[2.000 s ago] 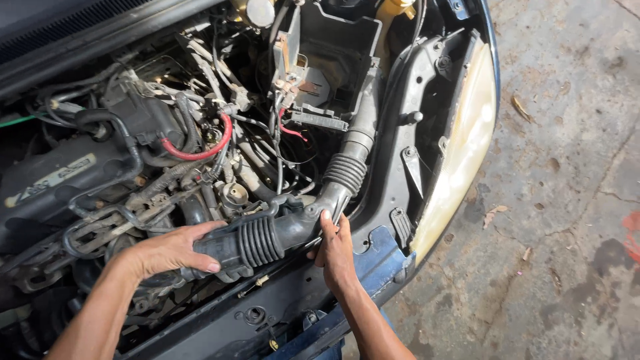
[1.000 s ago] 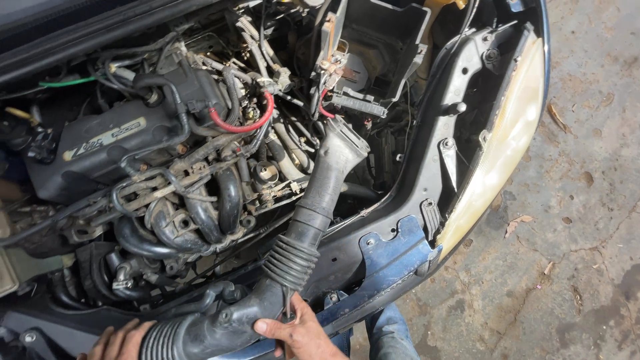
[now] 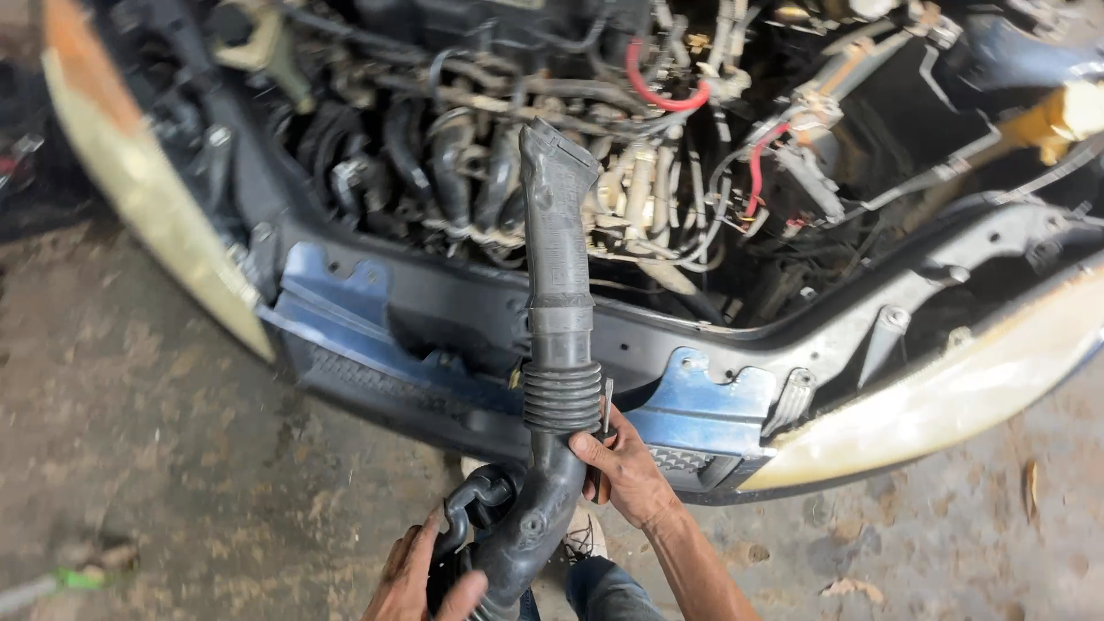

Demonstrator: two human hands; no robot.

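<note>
A black plastic air intake duct (image 3: 561,250) with a ribbed bellows stands out over the car's front panel, its flared mouth toward the engine. My left hand (image 3: 414,565) grips its lower end at the bottom of the view, where a small curved black hose (image 3: 474,496) is attached or lies close. My right hand (image 3: 634,474) holds the duct just below the bellows, thumb on top, along with a slim tool (image 3: 608,401) whose metal shaft shows; its type is unclear. The duct's lowest part is cut off by the frame.
Behind the duct lies the engine bay with manifold pipes (image 3: 453,164), a red hose (image 3: 660,95) and loose wiring. The front crossmember (image 3: 466,297) runs between two headlights (image 3: 966,388). My shoe and jeans (image 3: 604,591) show below, on a stained concrete floor (image 3: 345,509).
The duct, lying across the front right of the engine bay two seconds before, has been lifted out and drawn toward me. Both hands have moved with it. The view has shifted a lot.
</note>
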